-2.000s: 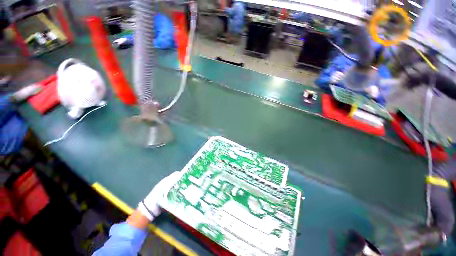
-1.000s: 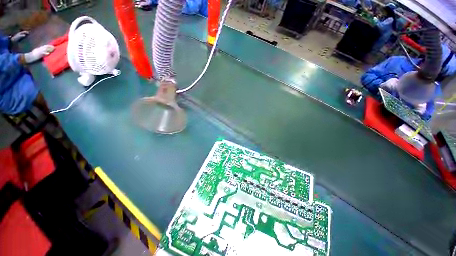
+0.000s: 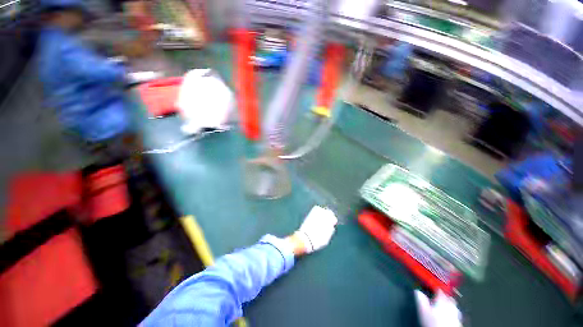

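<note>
A large green circuit board [image 3: 441, 220] with silvery-white areas lies tilted over a red carrier [image 3: 409, 255] on the green bench, right of centre. My left hand [image 3: 318, 228], in a white glove, is over the bench left of the carrier, with a gap between them. Its fingers look bunched, but blur hides their shape. My right hand [image 3: 440, 311], also gloved, is at the bottom edge, at the carrier's near end, partly cut off. Blur hides whether it grips the carrier.
A clear-grey extraction funnel [image 3: 267, 177] hangs left of my left hand, with red posts behind. A white fan [image 3: 204, 101] stands far left, near a person in blue [image 3: 80, 80]. Black crates with red lining [image 3: 48, 271] are lower left. Another red carrier [image 3: 540, 252] is at right.
The board and carrier have moved from the near bench to further right and away. Both my hands have come into view since one second ago. The view has swung left.
</note>
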